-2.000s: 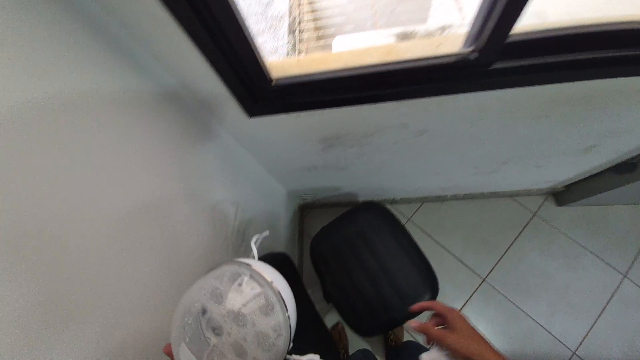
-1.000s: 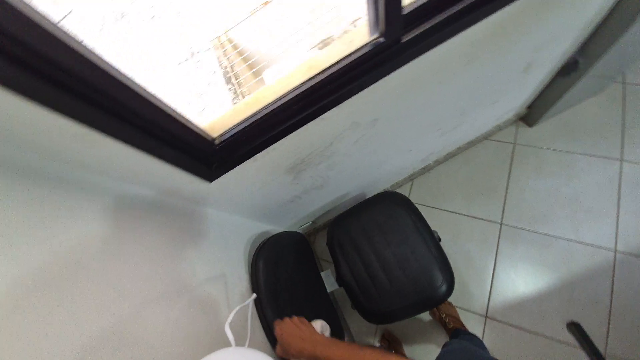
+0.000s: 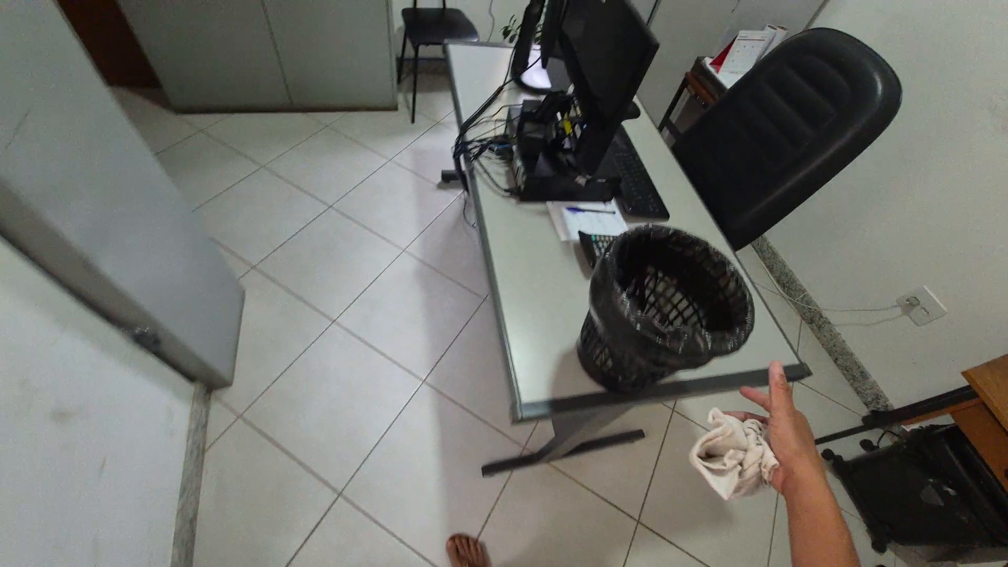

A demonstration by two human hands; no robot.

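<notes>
My right hand [image 3: 787, 433] comes in at the lower right, thumb and fingers partly spread, with a crumpled off-white cloth [image 3: 734, 455] held against the palm. Just above and left of it, a black mesh wastebasket [image 3: 630, 339] with a black bag liner stands near the close end of the desk [image 3: 543, 346]. Hand and basket look apart. My left hand is out of view.
Monitors [image 3: 602, 71], cables, a keyboard [image 3: 636, 173], a calculator and paper are on the desk. A black chair [image 3: 780, 134] stands at its right. A grey door [image 3: 118, 197] is at left, a black case [image 3: 921, 480] at lower right.
The view has swung from the window corner and black chair to the desk. The white round object with a clear cover, seen at lower left earlier, is out of view.
</notes>
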